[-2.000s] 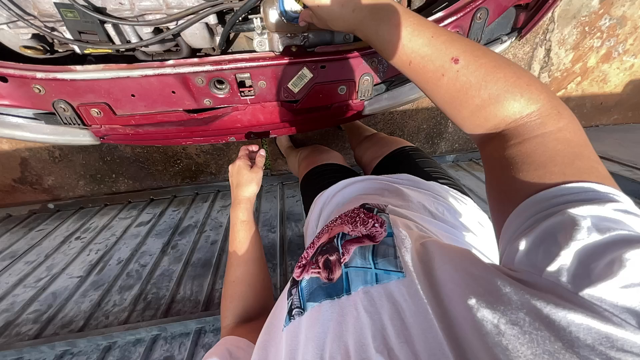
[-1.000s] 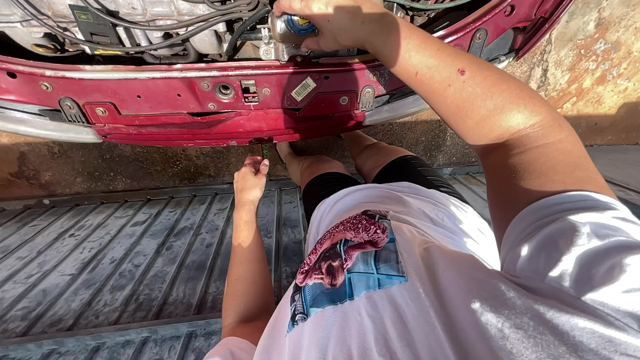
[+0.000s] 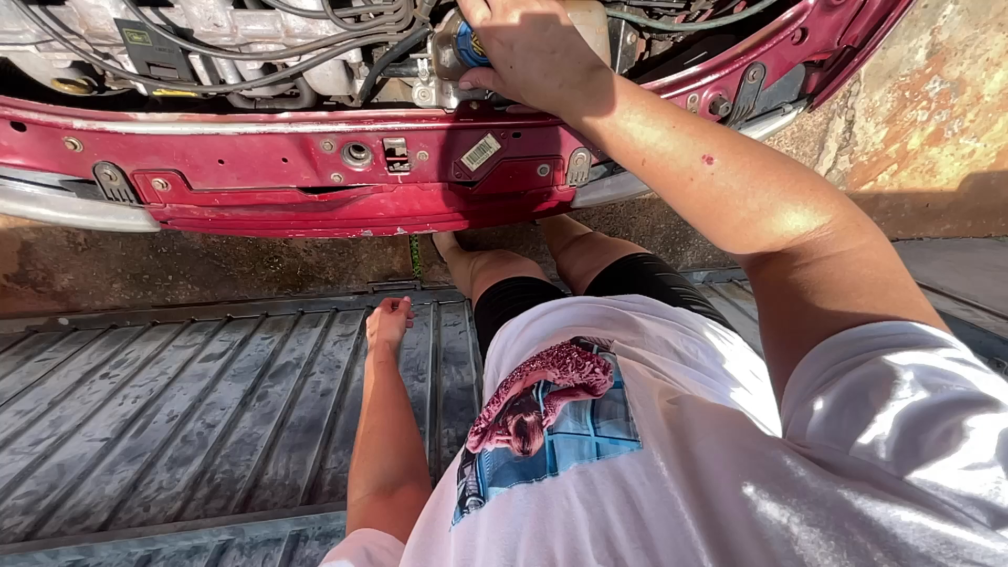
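Observation:
My right hand (image 3: 535, 51) reaches into the car's engine bay, its fingers around a round blue cap (image 3: 471, 43) on a reservoir. A translucent plastic tank (image 3: 591, 30) lies just past the wrist. Below the red front panel (image 3: 260, 161) of the car, my left hand (image 3: 390, 319) hangs in front of a ribbed metal surface, its fingers curled and no object visible in them. The panel's lower edge is above that hand, apart from it.
Dark cables (image 3: 315, 53) cross the engine at the top left. A hood latch opening (image 3: 396, 155) sits mid-panel. Ribbed metal sheeting (image 3: 197, 409) stretches across the lower left. Stained concrete ground (image 3: 299, 264) shows under the car's front, beside my legs.
My left hand has moved down, away from the lower edge of the red panel. My right hand stays at the blue cap, which is now more covered by the fingers.

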